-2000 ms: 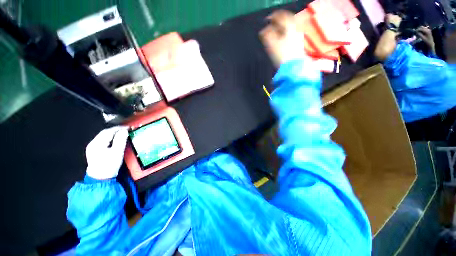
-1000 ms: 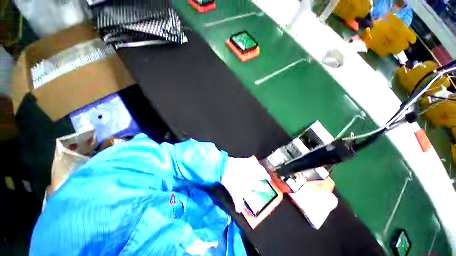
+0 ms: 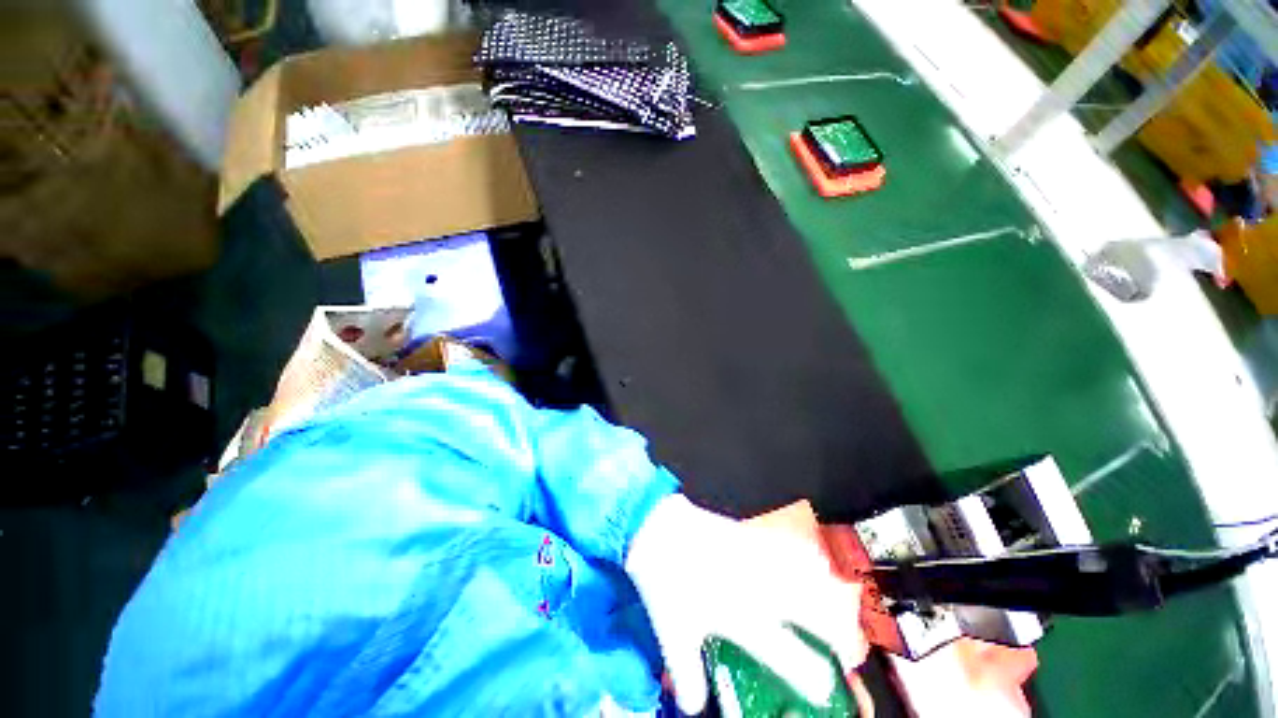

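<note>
My left hand [image 3: 750, 582], in a white glove, lies over a green circuit board [image 3: 764, 680] near the bottom edge, with fingers on both sides of it. The board's lower part is cut off by the frame. A red-orange foam pad [image 3: 788, 522] shows behind the hand. The black electric screwdriver [image 3: 1009, 581] lies across the view to the right of the glove, in front of the white-grey screw feeder [image 3: 1051, 505]; no hand is seen on it. My right hand is out of the picture.
Black-matted bench [image 3: 701, 267] beside the green conveyor belt [image 3: 967, 323]. Boards in black housings on red pads [image 3: 838, 180] sit on the belt. Patterned bags [image 3: 589, 77], open carton [image 3: 407, 197] and blue-violet bin [image 3: 449, 281] are upper left. Pale pad [image 3: 967, 680] beside the feeder.
The view has swung left along the bench, away from the neighbouring worker. My right hand has gone out of view. The gloved hand now covers the board, whose surface showed openly before.
</note>
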